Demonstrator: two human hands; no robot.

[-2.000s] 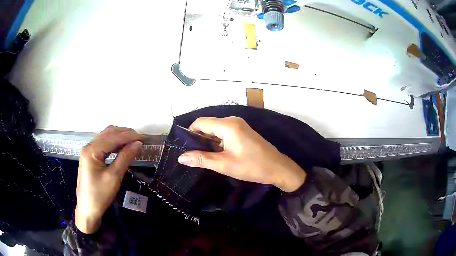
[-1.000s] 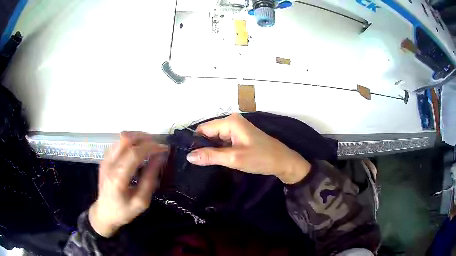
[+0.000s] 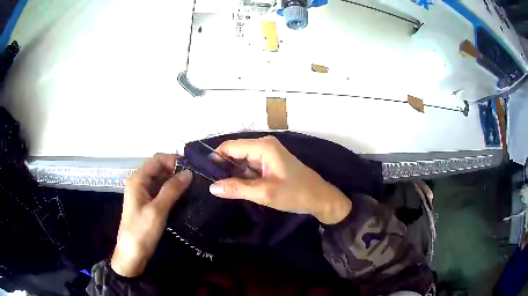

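Note:
A dark navy garment piece point(image 3: 324, 156) lies over the table's front edge and my lap. My right hand point(image 3: 278, 179) grips its folded edge between thumb and fingers. My left hand point(image 3: 151, 199) pinches the left end of the fold with thumb and forefinger, close beside my right fingertips. A thin pale line runs along the fold near my right fingers; whether it is thread or a tool I cannot tell. A pale frayed edge point(image 3: 190, 244) shows on the dark cloth below my hands.
The white machine table point(image 3: 104, 87) has a ruler-marked front edge point(image 3: 81, 173). Brown tape point(image 3: 277, 113) and yellowish tape point(image 3: 270, 36) stick to it. A grey-blue dial point(image 3: 296, 17) is at the top, a control panel point(image 3: 497, 58) at right. Dark cloth point(image 3: 35, 225) heaps at left.
My left hand has moved in from the left and now pinches the cloth. My right hand keeps its hold. The label seen earlier on the lap no longer shows. The view has shifted slightly.

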